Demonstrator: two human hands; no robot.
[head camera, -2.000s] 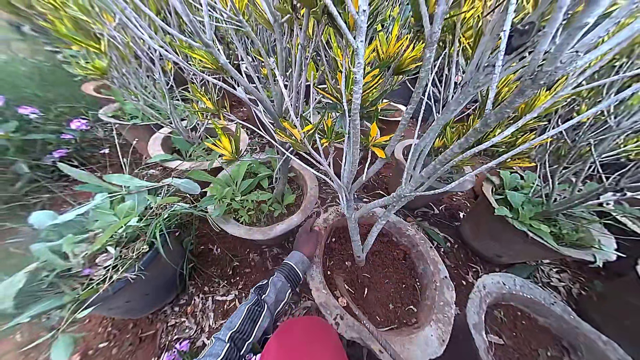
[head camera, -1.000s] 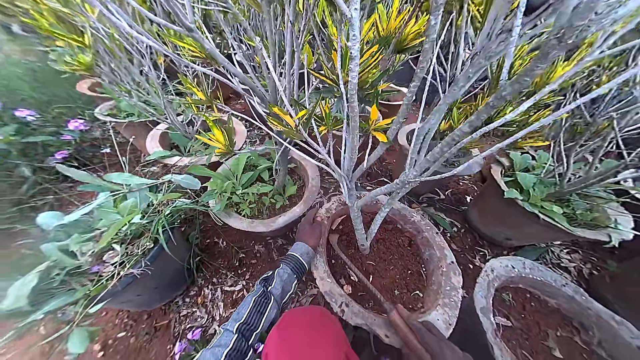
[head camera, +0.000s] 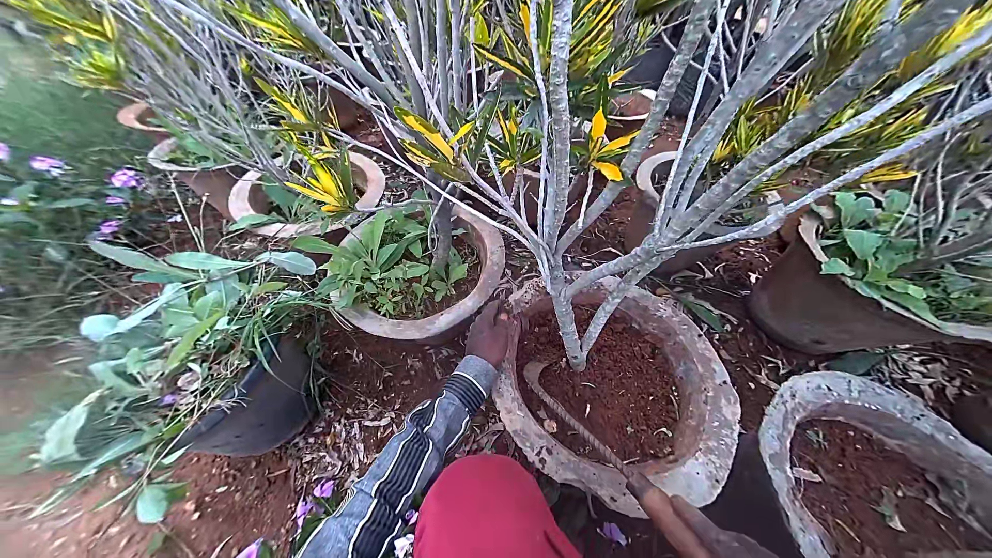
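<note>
My left hand (head camera: 490, 333) rests on the left rim of a round concrete pot (head camera: 717, 387). A branching shrub with a pale grey trunk (head camera: 564, 322) stands in that pot's red soil (head camera: 620, 395). At the lower right, my right hand (head camera: 697, 531) is closed on the wooden handle of a hand tool with a thin twisted metal rod (head camera: 577, 425). The rod crosses the near rim, and its curved tip lies in the soil left of the trunk. The right hand is partly cut off by the frame's lower edge.
A pot with green weeds (head camera: 418, 329) touches close by on the left. A black container (head camera: 256, 411) heaped with pulled plants leans at lower left. Another concrete pot (head camera: 860, 391) stands at right. Grey branches spread across the upper view. My red-clothed knee (head camera: 488, 511) is at bottom centre.
My right hand, out of view two seconds ago, came in at the lower right on the tool's handle. The tool's tip has moved lower in the soil since one second ago.
</note>
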